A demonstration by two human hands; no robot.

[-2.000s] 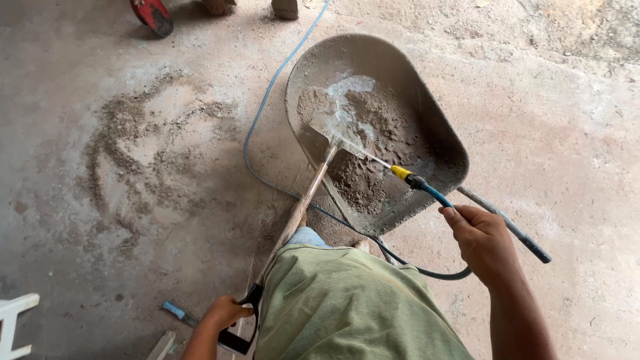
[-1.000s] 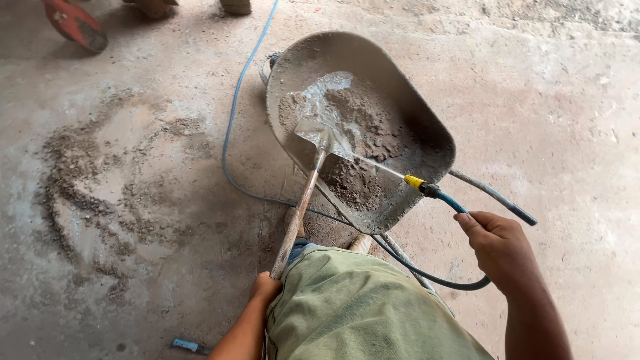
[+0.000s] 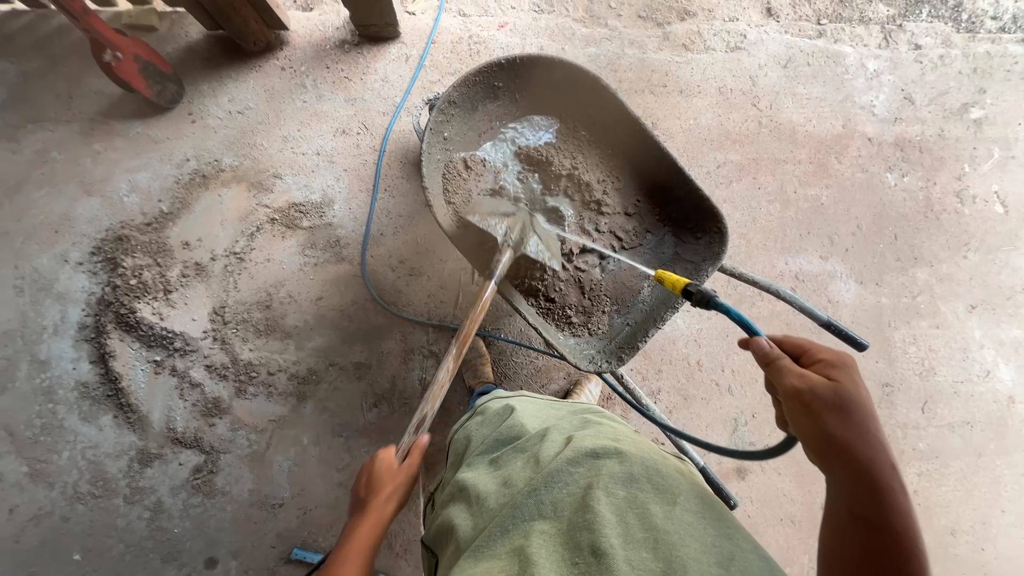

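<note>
My right hand is closed around a blue garden hose just behind its yellow spray nozzle. A thin jet of water runs from the nozzle onto the metal blade of a shovel, which rests in a wheelbarrow tray. My left hand grips the shovel's wooden shaft low down, near my left side; the shaft's end is out of view. Damp, crumbly mortar or cement mix lies in the tray, with a pool of greyish water toward its far left part.
Spilled mix is scattered over the concrete floor at left. The blue hose loops around the wheelbarrow's left side and under it. Two wheelbarrow handles point toward me. A red tool and wooden posts stand at the top left.
My left hand has gone from the shovel's black handle to its wooden shaft. Water keeps spraying from the hose, and my right hand still holds it.
</note>
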